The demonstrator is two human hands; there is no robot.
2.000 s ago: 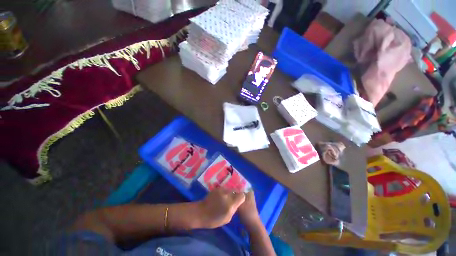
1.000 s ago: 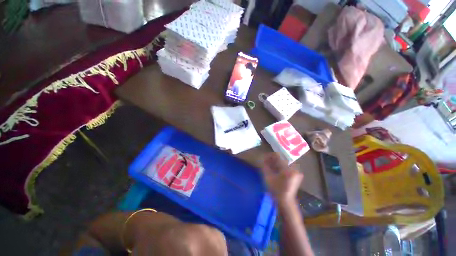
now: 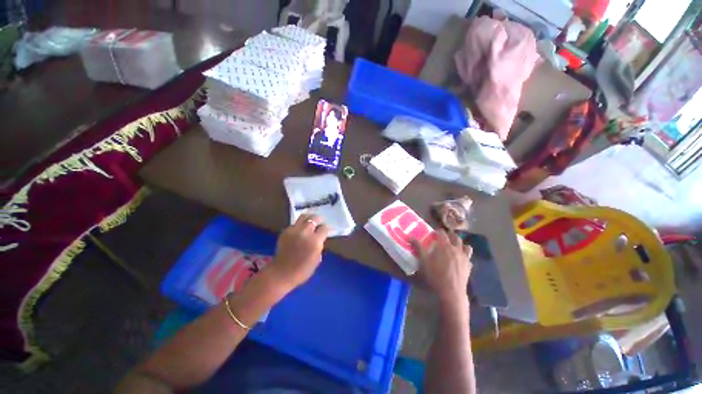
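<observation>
The pile of clear plastic pouches (image 3: 318, 198) with black print lies at the table's middle. My left hand (image 3: 301, 248) touches its lower edge with the fingertips; whether it grips a pouch I cannot tell. The pile of red-and-white printed cards (image 3: 400, 232) lies to its right. My right hand (image 3: 444, 265) rests on the pile's right side, fingers bent over it; whether it grips a card I cannot tell. A filled pouch (image 3: 223, 273) with red showing through lies in the left part of the near blue tray (image 3: 339, 308), partly hidden by my left arm.
A lit smartphone (image 3: 327, 135) stands behind the pouches. A small white stack (image 3: 396, 167), green band (image 3: 349, 171), beige bundle (image 3: 452, 212) and dark phone (image 3: 486, 271) are near the cards. Tall white stacks (image 3: 254, 81), a far blue tray (image 3: 404, 96) and white bundles (image 3: 462, 158) stand behind. A yellow chair (image 3: 600, 269) is right.
My left hand has moved from over the near tray to the pouch pile. My right hand has moved from the tray onto the card pile. The view has shifted.
</observation>
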